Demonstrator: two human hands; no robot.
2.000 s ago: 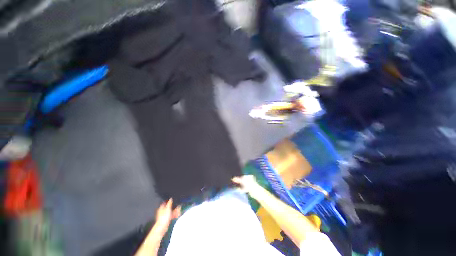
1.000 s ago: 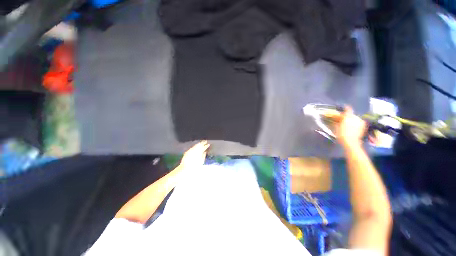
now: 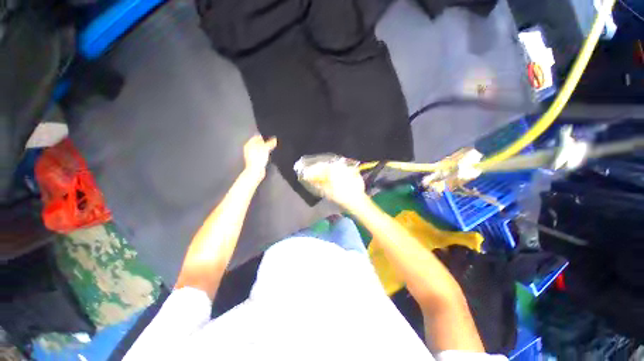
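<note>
Black trousers (image 3: 332,99) lie on the grey pressing table (image 3: 169,134), the flat end towards me and the upper part bunched at the far side. My right hand (image 3: 344,183) is closed on the steam iron (image 3: 311,168), which rests on the cloth near its close end; the hand hides its handle. A yellow steam hose (image 3: 565,92) runs from it to the upper right. My left hand (image 3: 259,151) is at the left edge of the trousers, its fingers pinching the cloth edge.
A pale iron rest (image 3: 537,63) stands at the table's right edge. Blue crates (image 3: 480,201) and a yellow cloth (image 3: 409,243) are below at right. An orange-red bag (image 3: 69,187) is at left, and a blue object (image 3: 120,25) at upper left.
My right hand has brought the iron left from the table's right side onto the trousers. My left hand has moved from the near hem to the left edge. The view has turned.
</note>
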